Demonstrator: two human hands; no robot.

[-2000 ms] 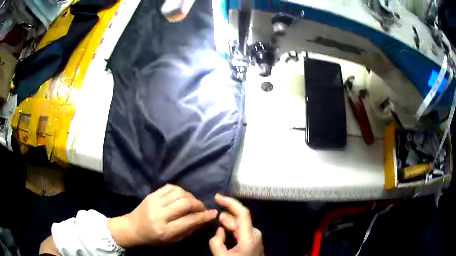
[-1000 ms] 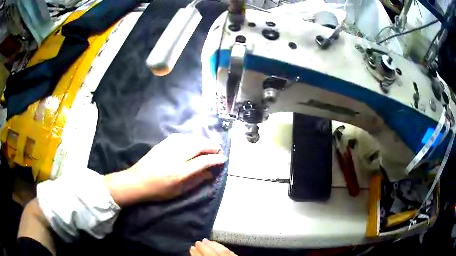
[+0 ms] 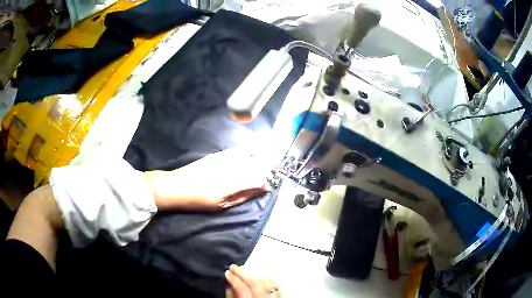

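A dark garment panel (image 3: 192,122) lies on the white machine table, shiny and creased in its lower part, with its right edge running to the presser foot area (image 3: 283,174). My left hand (image 3: 213,181) lies flat on the panel, fingertips just left of the presser foot; the lamp glare washes out part of it. My right hand (image 3: 251,283) is at the bottom edge, partly cut off, with fingertips at the panel's right edge. Whether it pinches the cloth is not clear.
The machine head (image 3: 402,157) spans the right side. A white lamp (image 3: 260,85) hangs above the cloth. A black phone (image 3: 357,233) and red-handled snips (image 3: 392,247) lie under the arm. A yellow taped bundle (image 3: 70,125) with dark cloth strips (image 3: 116,46) is at left.
The view has shifted, showing more of the machine's top and back. My left hand moved from the panel's near end to beside the presser foot. My right hand moved to the panel's near right edge.
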